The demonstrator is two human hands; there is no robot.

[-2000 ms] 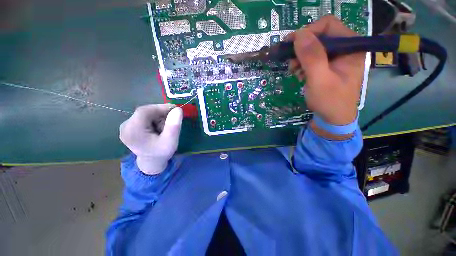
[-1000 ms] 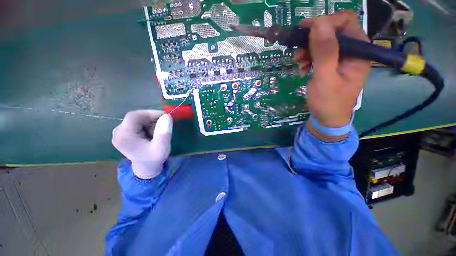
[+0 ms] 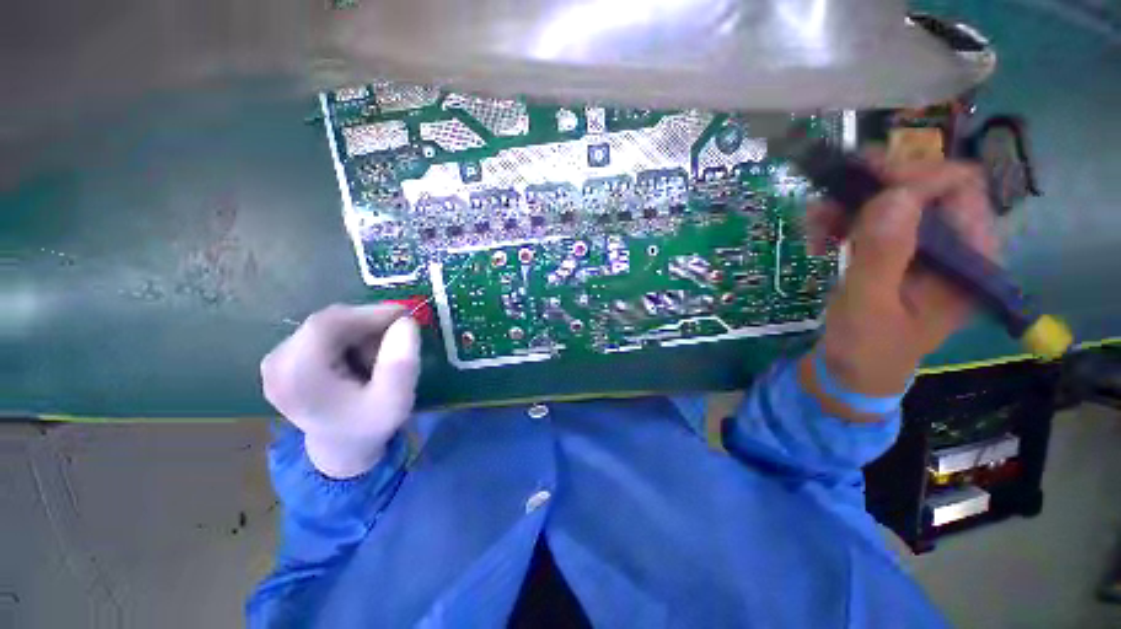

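The green circuit board [image 3: 615,289] with white border lies in front of me, its far edge hidden behind a hood. My left hand [image 3: 342,383], in a white glove, pinches thin solder wire [image 3: 433,299] at the board's near left corner; the wire's end reaches over the board. My right hand [image 3: 904,264], bare and blurred, holds the dark soldering iron [image 3: 965,264] above the board's right side. The iron's tip is blurred and hard to make out near the hood's rim.
A translucent grey fume hood [image 3: 688,55] hangs across the top. A red tray [image 3: 416,308] shows at the board's left corner. The yellow sponge [image 3: 916,145] sits beyond my right hand. A black equipment box [image 3: 965,455] stands below the mat's yellow edge.
My right hand has moved right and nearer with the iron, away from the board's middle. The hood has come into view. The board appears lower and further left.
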